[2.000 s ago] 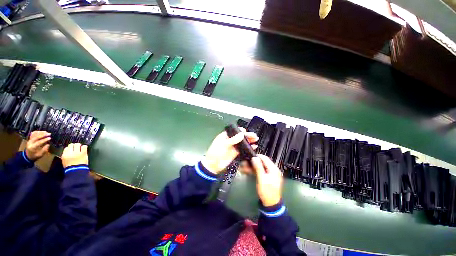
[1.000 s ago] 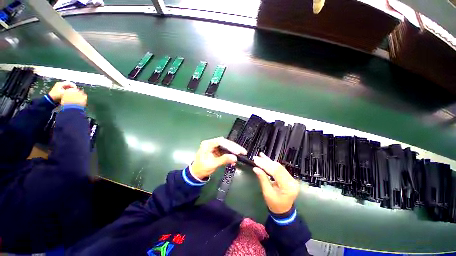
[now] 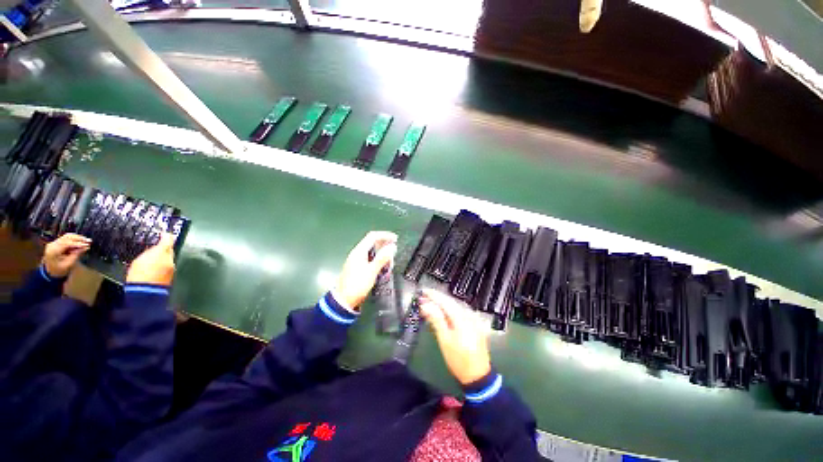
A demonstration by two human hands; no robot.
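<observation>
My left hand holds the upper end of a long black remote control, which is slightly blurred and points down over the green bench. Another remote control with pale buttons lies beside it, close to the bench's near edge. My right hand is at the upper end of that second remote, fingertips on or just above it; I cannot tell if they grip it. To the right, a long overlapping row of black back covers lies along the white strip.
Several black parts with green circuit boards lie beyond the white strip. A slanting metal post stands at left. A coworker's hands touch a row of black shells. Brown cardboard stands at the back right.
My hands have moved apart; the left now holds a remote upright in view, and the right has come down-left to the remote on the bench. The coworker's hands have returned to their row.
</observation>
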